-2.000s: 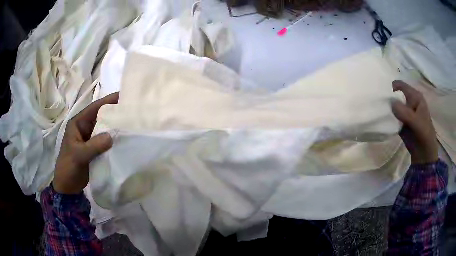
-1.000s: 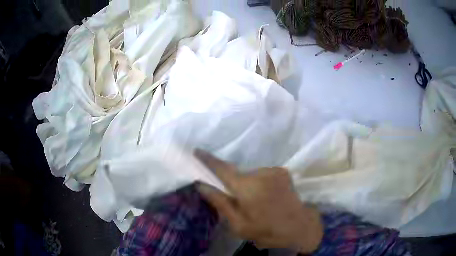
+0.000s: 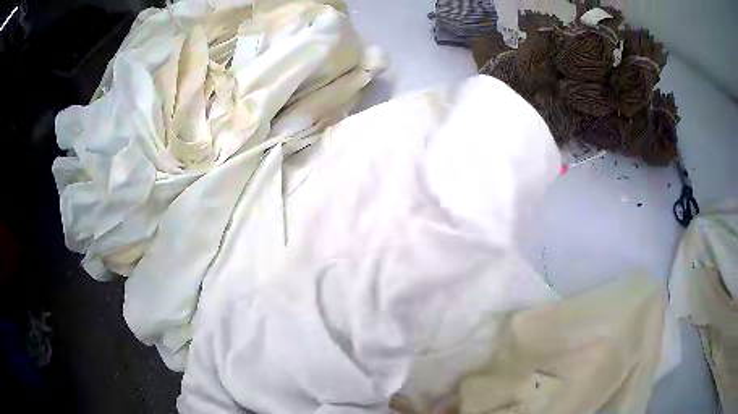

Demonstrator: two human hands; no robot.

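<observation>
A large white fabric panel (image 3: 380, 242) lies rumpled across the middle, running off the bottom edge. A cream panel (image 3: 583, 340) lies beside it at the lower right, blurred. The big heap of white and cream cut pieces (image 3: 202, 105) is at the upper left, its ends hanging over the table edge. Neither hand is clearly in view. A small brownish patch at the bottom edge, beside the cloth, may be skin; I cannot tell which hand.
Brown strip bundles (image 3: 599, 81) are heaped at the far right, beside a grey striped bundle (image 3: 464, 21). A marker pen (image 3: 584, 160) with a pink end and black-handled scissors (image 3: 685, 207) lie nearby. A smaller cream stack (image 3: 716, 275) is at the right edge.
The panel has gone from being held open between both hands to lying spread over the middle. The hands and sleeves have dropped out of clear view. The view has shifted, showing more of the brown bundles.
</observation>
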